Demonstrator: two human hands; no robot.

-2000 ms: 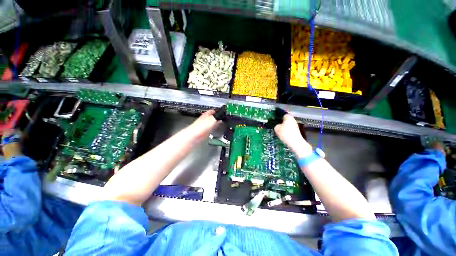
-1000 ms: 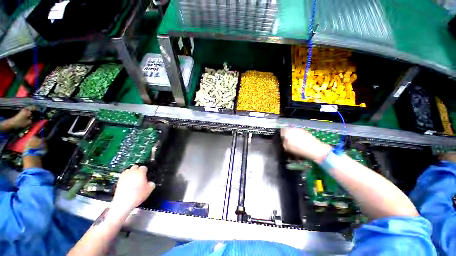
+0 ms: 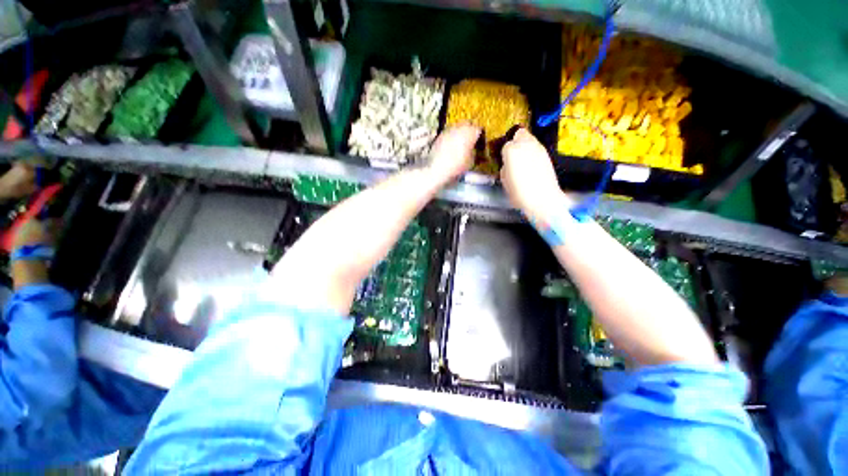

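Note:
My left hand (image 3: 456,149) and my right hand (image 3: 523,167) are at the front of the bin of small yellow components (image 3: 487,104), fingertips in black coverings over the yellow heap. The fingertips are small and dark, so I cannot tell whether either hand holds a piece. A light blue strap is on my right wrist. A circuit board (image 3: 402,284) in a black carrier lies below my left forearm, partly hidden by it. Another board (image 3: 671,271) lies right, partly behind my right forearm.
Off-white components (image 3: 398,113) fill the bin left of the yellow ones; large yellow-orange components (image 3: 621,102) fill the right bin. A blue coiled cord (image 3: 588,74) hangs by my right hand. A metal rail (image 3: 256,165) runs below the bins. Neighbouring workers' blue sleeves (image 3: 42,349) show at both sides.
Both hands have moved up to the small yellow bin, the left from the left-hand board, the right from the right-hand board. The left-hand board has moved right, leaving bare metal plate behind.

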